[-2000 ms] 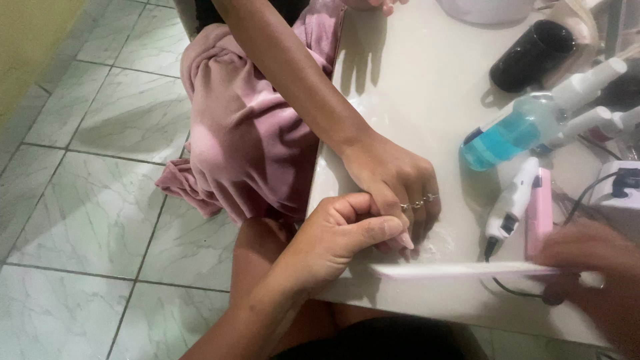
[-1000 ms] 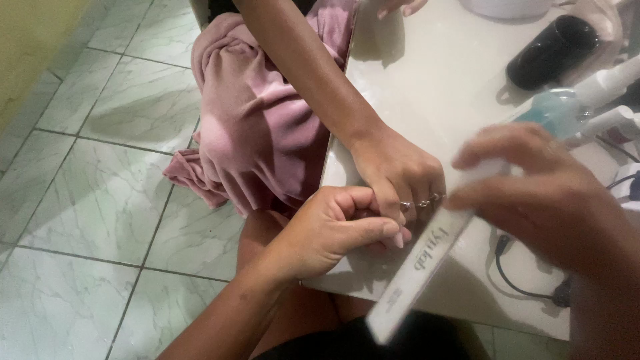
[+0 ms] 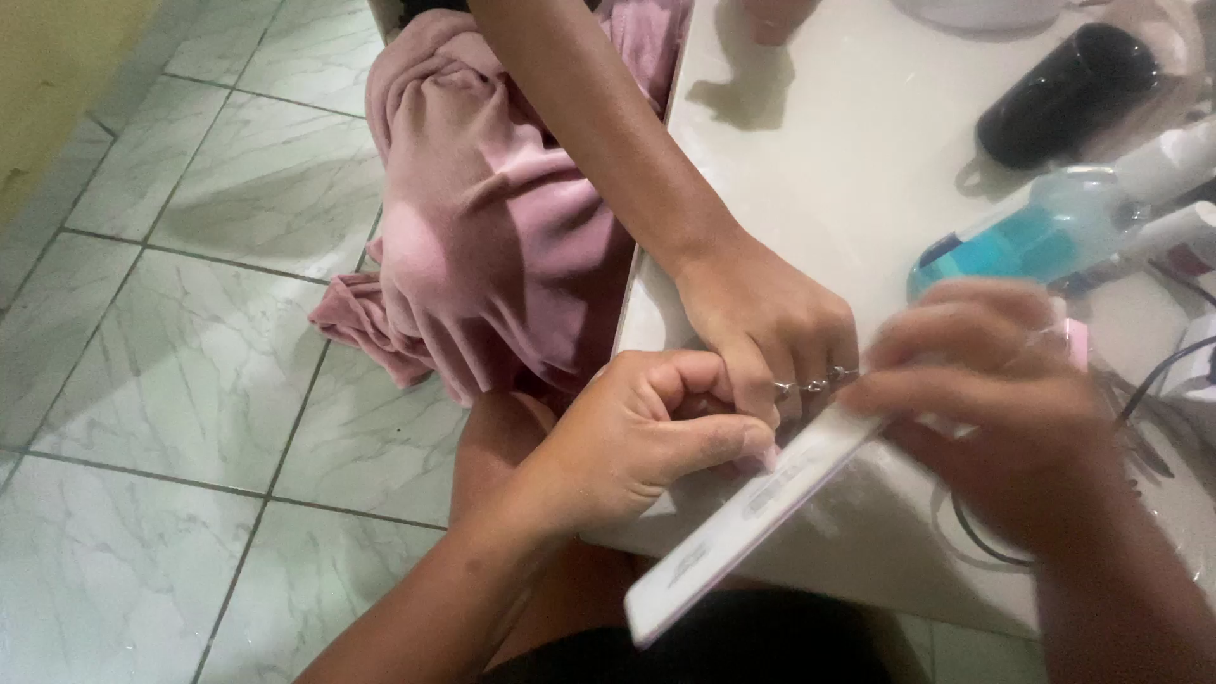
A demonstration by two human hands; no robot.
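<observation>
My left hand grips a finger of another person's hand, which rests palm down near the table corner and wears silver rings. Between my left thumb and bent fingers the tip of that finger shows, with a pale nail. A long white nail file, bearing writing, is pinched at its upper end in my right hand, which is blurred. The file slants down to the left, its upper face toward me, and its edge lies at the nail; whether it touches cannot be told.
On the white table lie a spray bottle of blue liquid, a black cylindrical object, white-topped bottles and a dark cable. Part of a pink item shows behind my right hand. Pink cloth covers the other person's lap, above a tiled floor.
Two seconds ago my right hand was lower at the right with the file nearly level. It has since risen, and the file now slants. My left hand keeps its hold on the finger.
</observation>
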